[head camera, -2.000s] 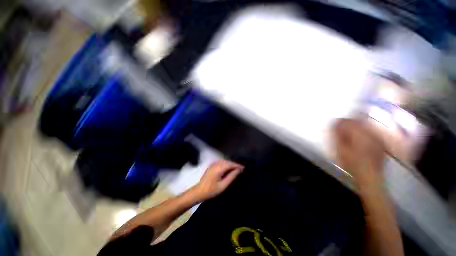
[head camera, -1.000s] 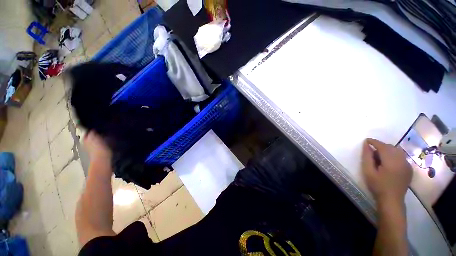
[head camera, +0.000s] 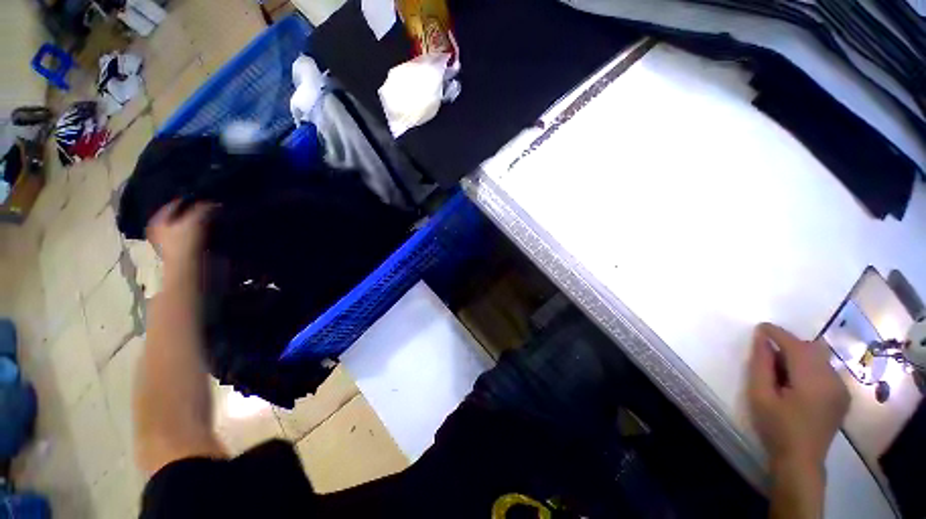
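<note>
My left hand (head camera: 181, 228) is at the black fabric pieces (head camera: 294, 228) heaped over a blue plastic basket (head camera: 376, 289), with its fingers bent against the black fabric at the heap's left side. My right hand (head camera: 797, 390) rests loosely curled on the white table (head camera: 630, 193), left of the sewing machine's needle plate (head camera: 856, 324). A small pale bit shows between its thumb and fingers; I cannot tell what it is. The machine's presser foot area (head camera: 881, 355) is lit at the right edge.
Another blue basket (head camera: 239, 81) stands behind, with grey-white fabric (head camera: 350, 132) over its edge. A black cut panel (head camera: 838, 137) and layered dark strips (head camera: 853, 35) lie at the table's back. A crumpled white piece (head camera: 414, 93) lies on black cloth. A white sheet (head camera: 416, 365) is below the basket.
My left hand has moved up slightly along the heap, and the black fabric now covers more of the basket. The right hand stays curled on the table; the view has shifted slightly.
</note>
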